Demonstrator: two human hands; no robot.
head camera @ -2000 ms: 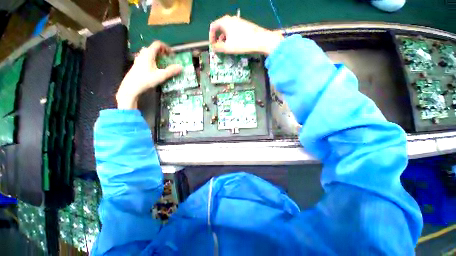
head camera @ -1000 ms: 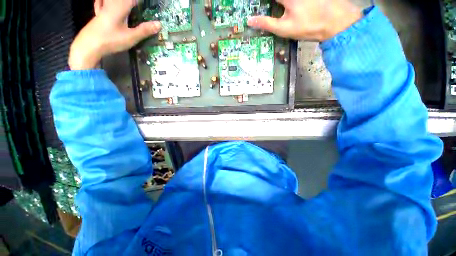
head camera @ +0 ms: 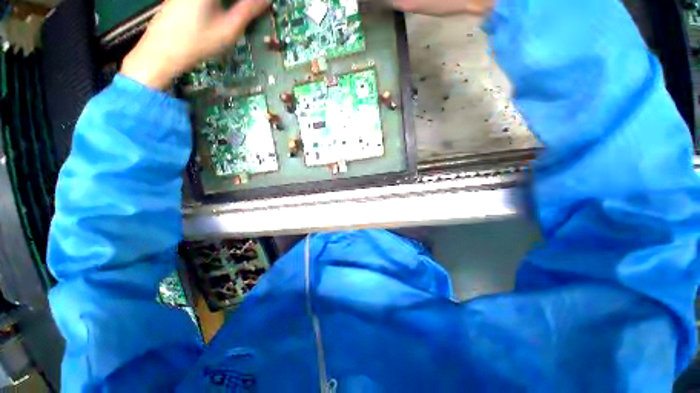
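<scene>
A dark-framed grey carrier fixture (head camera: 361, 170) lies on the conveyor and holds several green circuit boards. One circuit board (head camera: 338, 115) sits at its lower right and another (head camera: 239, 137) at its lower left. Brown clips (head camera: 293, 146) stand around the boards. My left hand (head camera: 184, 38) is over the upper left board and partly covers it; its fingertips are blurred near the top edge, and its grip is unclear. My right hand (head camera: 441, 6) is mostly cut off by the top edge beyond the fixture's upper right; its fingers are hidden.
The silver conveyor rail (head camera: 368, 212) runs between my body and the fixture. The worn conveyor bed (head camera: 460, 84) shows right of the fixture. Dark stacked boards and trays (head camera: 31, 153) stand at the left. A fixture with brown parts (head camera: 226, 270) is below the rail.
The view has shifted and tilted. My right hand has moved off the upper right board to the top edge. My left hand has moved up over the upper left board.
</scene>
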